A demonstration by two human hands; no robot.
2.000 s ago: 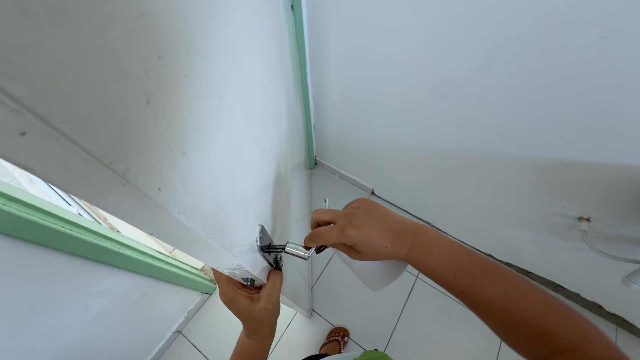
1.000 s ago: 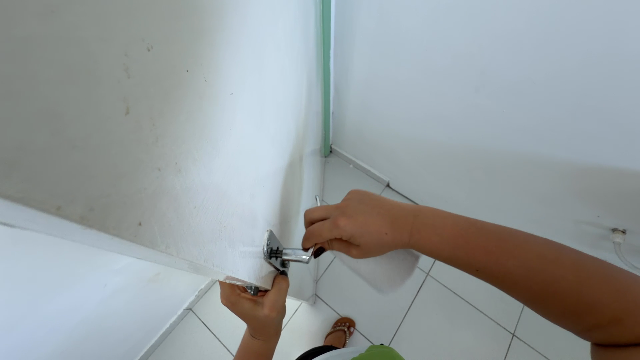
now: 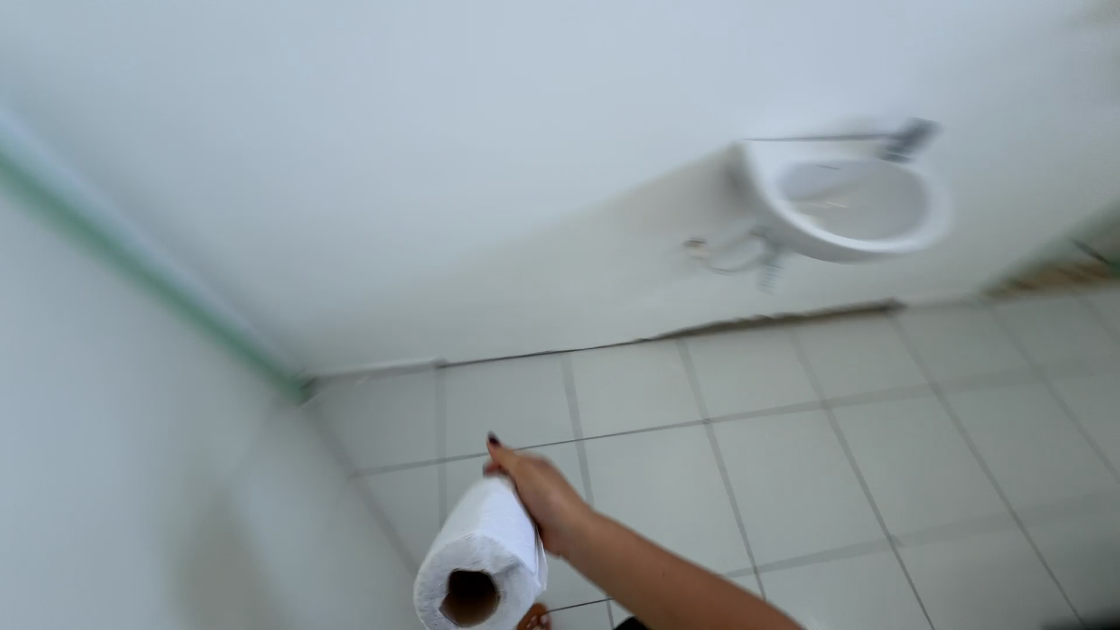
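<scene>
Low in the view, my right hand (image 3: 544, 500) grips a white paper towel roll (image 3: 490, 542) from its far end and right side. The open end of its cardboard core faces me, tilted toward the lower left. One dark-nailed finger points past the top of the roll. My left hand is out of the frame. The door handle from the earlier frames is not in view.
A white wall-mounted washbasin (image 3: 853, 206) with a faucet (image 3: 910, 140) hangs on the wall at the upper right, a hose below it. A green frame strip (image 3: 157, 271) runs down the left. Pale floor tiles (image 3: 647, 472) meet the wall along a dark gap.
My right hand has left the metal door handle and now shows the paper roll. My left hand, earlier at the door edge, is out of sight. The view has swung right, toward the basin.
</scene>
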